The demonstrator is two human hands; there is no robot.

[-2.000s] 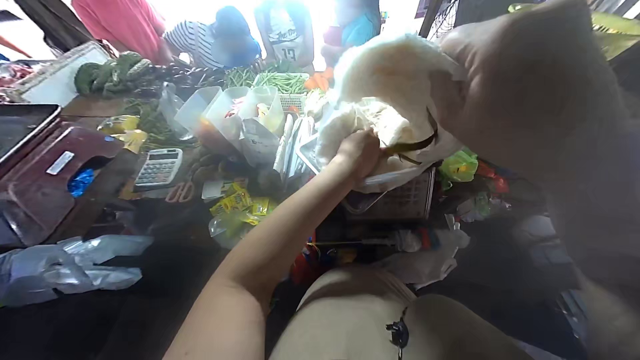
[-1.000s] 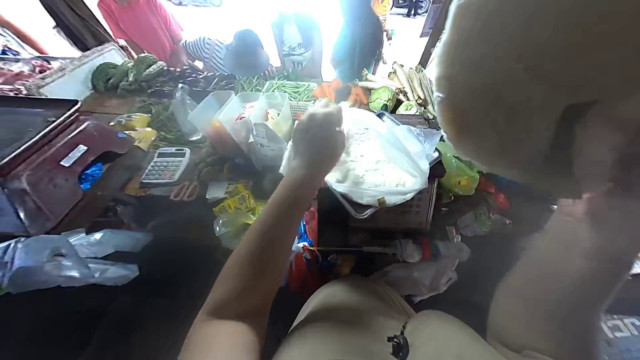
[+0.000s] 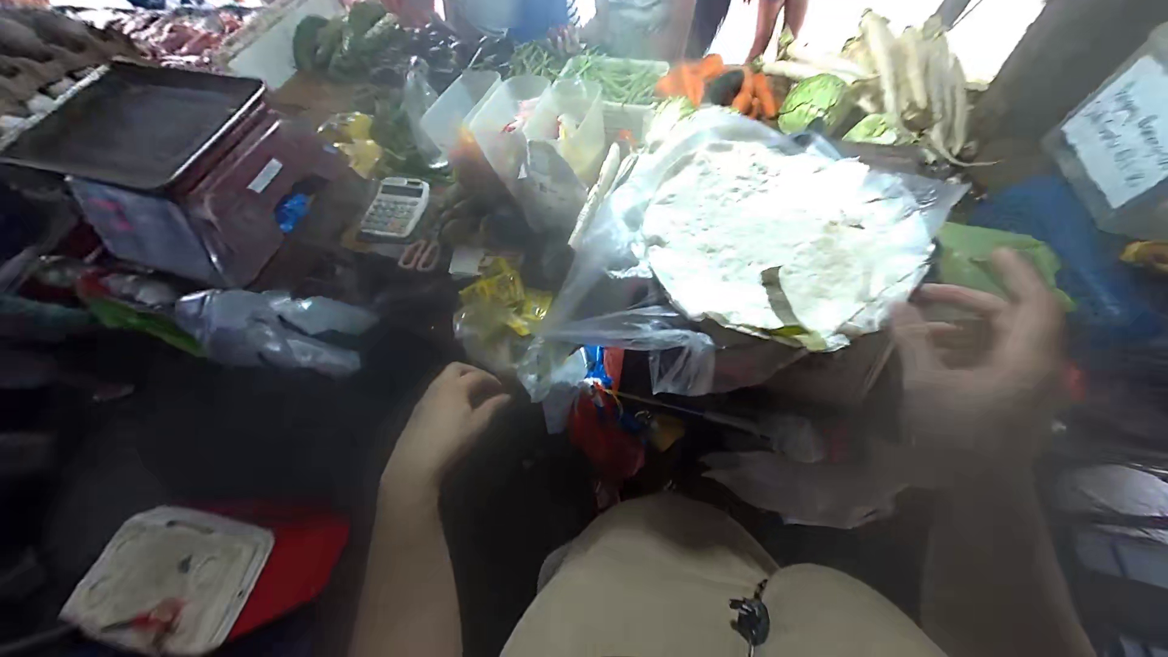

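Note:
A wide, rough white mass (image 3: 776,219), whose material I cannot tell, lies at the front of the stall, with a clear plastic bag (image 3: 602,274) around and under it. A strip of leaf (image 3: 778,297) shows on its near edge. My right hand (image 3: 990,347), blurred, is at the mass's right near edge with fingers spread and nothing seen in it. My left hand (image 3: 456,406) is low, left of the bag's loose end, its fingers curled; whether it holds part of the bag is not clear.
At left stand a weighing scale (image 3: 182,164), a calculator (image 3: 395,208) and scissors (image 3: 420,255). Behind are clear plastic containers (image 3: 520,119), green beans (image 3: 620,80), carrots (image 3: 721,84), a cabbage (image 3: 815,102) and white radishes (image 3: 903,73). A red container with a white lid (image 3: 173,575) is low left. People stand beyond.
The large pale thing raised at the right is out of view, and my right hand has come down beside the white mass. My left hand has moved off the mass, down and left.

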